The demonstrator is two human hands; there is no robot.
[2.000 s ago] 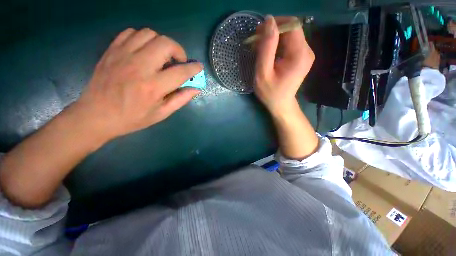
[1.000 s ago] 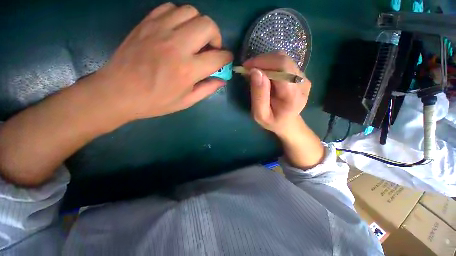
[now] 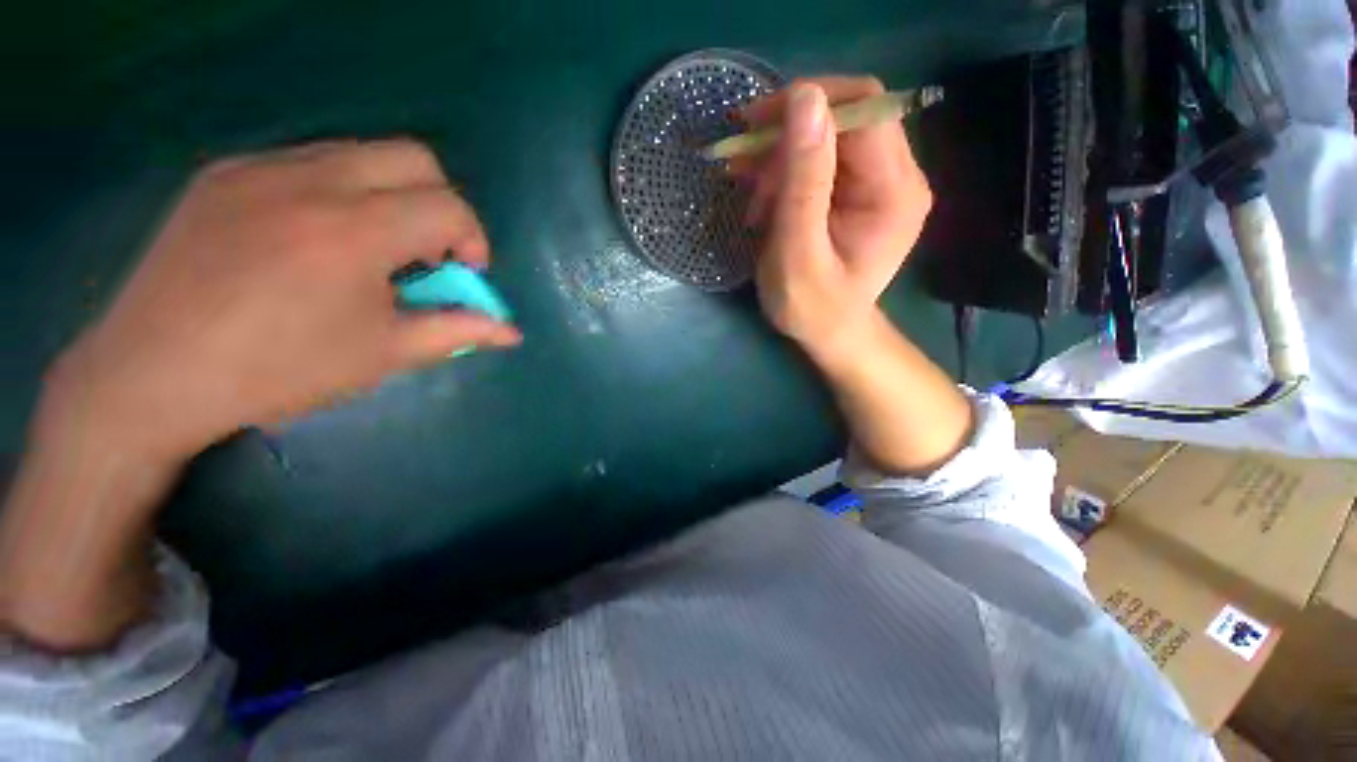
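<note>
My left hand, bare and slightly blurred, holds a turquoise plastic housing between thumb and fingers above the dark green bench, left of the dish. The fingers hide part of the housing. My right hand, bare, holds a tan pencil-like pen with its tip over the round grey parts dish. The dish is speckled with shiny dots and the right fingers cover its right edge. I cannot tell whether the tip carries a small part.
The dark green bench lies under both hands. A black ribbed equipment box and a white-wrapped handle with a cable stand to the right. Brown cartons are at the lower right. Another person's white sleeve is at the right.
The left hand has moved left and down with the housing, away from the pen. The right hand has moved the pen tip from the housing to over the dish. The camera view has shifted.
</note>
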